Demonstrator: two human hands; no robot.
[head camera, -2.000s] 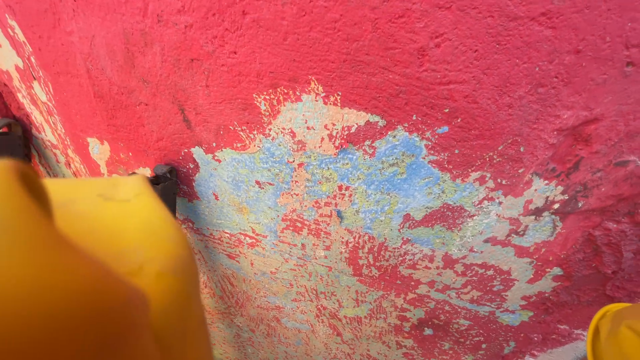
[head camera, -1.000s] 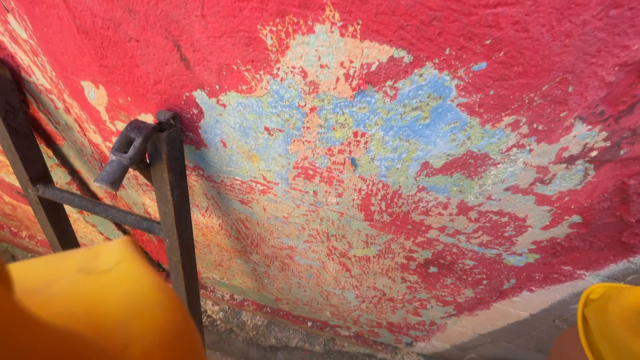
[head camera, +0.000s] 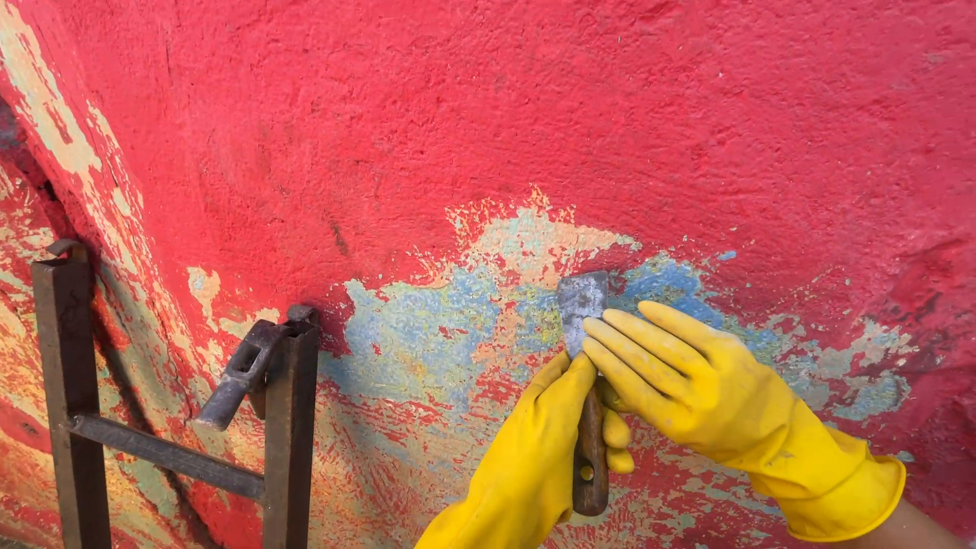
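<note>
A scraper with a metal blade (head camera: 582, 305) and a worn wooden handle stands nearly upright in front of the painted wall. Around its handle is my left hand (head camera: 545, 442), in a yellow rubber glove, with the thumb near the base of the blade. My right hand (head camera: 686, 381), gloved alike, lies with extended fingers against the blade's lower right edge; its thumb is hidden. Behind the scraper, the red wall (head camera: 457, 114) shows a bared patch (head camera: 419, 328) of blue, green and peach paint layers.
At the left a dark metal ladder (head camera: 290, 442) leans by the wall, one rung showing. A metal fitting (head camera: 242, 374), maybe a hammer head, hangs at its right rail top. The wall has an inner corner or bend at the far left.
Both gloved hands have come together at the middle with the scraper, which the earlier frames do not show. Earlier, yellow showed only at the lower left and right edges. The view has shifted.
</note>
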